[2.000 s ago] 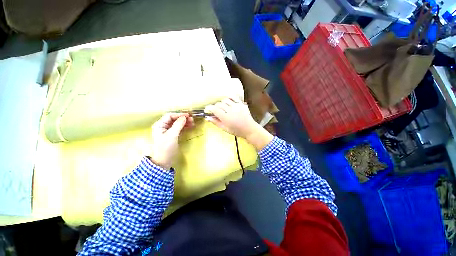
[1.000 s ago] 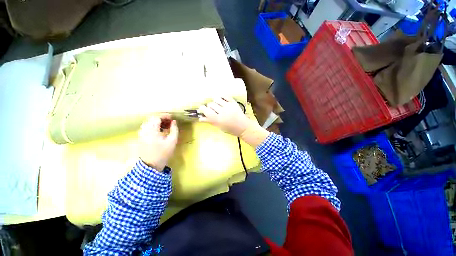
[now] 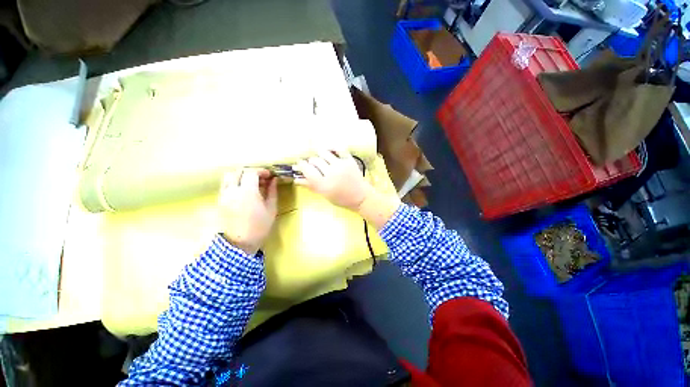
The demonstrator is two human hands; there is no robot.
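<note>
Yellow fabric pieces (image 3: 174,257) lie on the pale-covered table, with a thick fold (image 3: 166,185) running across them. My right hand (image 3: 335,179) is closed around small metal thread snips (image 3: 284,171), whose tips point left at the fold's near edge. A black cord (image 3: 369,242) curves down from near my right hand over the fabric. My left hand (image 3: 248,208) is at the same edge, thumb and fingers together beside the snips' tips. What the left fingers pinch is too small to tell.
A pale sheet (image 3: 34,196) lies at left. Brown pieces (image 3: 393,136) hang at the table's right edge. On the floor at right are a red crate (image 3: 514,128) draped with brown pieces (image 3: 613,106) and blue bins (image 3: 427,57). Part of a person shows behind the crate.
Compared with one second ago, my left hand has moved right and up to the snips' tips. Its thumb and fingers have come together. My right hand has shifted slightly left.
</note>
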